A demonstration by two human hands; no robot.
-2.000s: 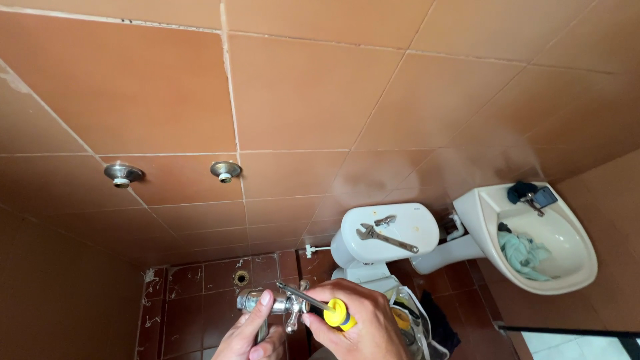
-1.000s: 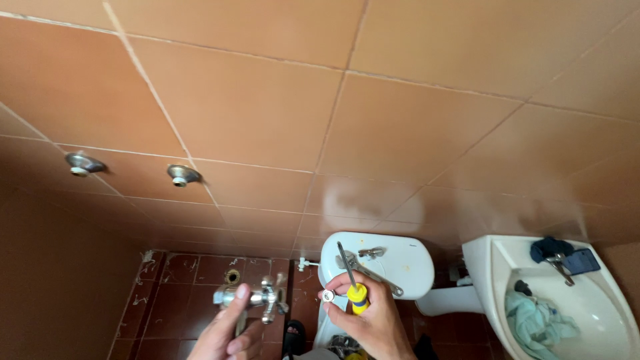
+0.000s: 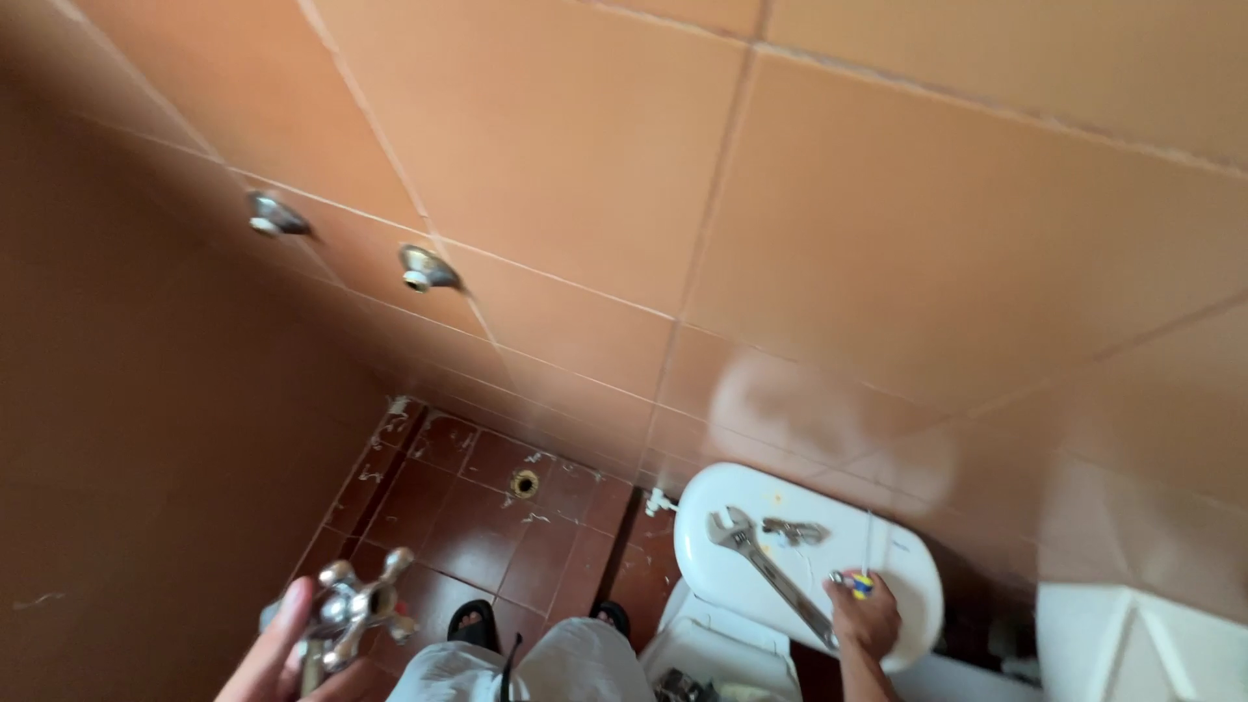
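Note:
My left hand [image 3: 292, 653] holds a chrome faucet body with cross-shaped handles [image 3: 356, 606] at the lower left, above the floor. Over the right part of the white toilet tank lid [image 3: 907, 585], my right hand [image 3: 866, 614] grips a screwdriver with a yellow and blue handle [image 3: 862, 585], its shaft pointing to the wall. A small metal part shows by the fingers of that hand. An adjustable wrench [image 3: 775, 575] lies on the lid with its handle end close to my right hand. Beside its jaw rests a small metal piece [image 3: 795, 531], whose kind I cannot tell.
Two pipe outlets with metal flanges, the left one [image 3: 278, 214] and the right one [image 3: 429, 268], stick out of the tiled wall. A floor drain [image 3: 525, 484] lies below. The toilet valve [image 3: 658, 502] is beside the tank, and a white sink [image 3: 1141, 634] stands at the right.
My right hand has moved away from the faucet body to the tank lid, with the screwdriver still in it. The faucet body stays in my left hand. The view has shifted.

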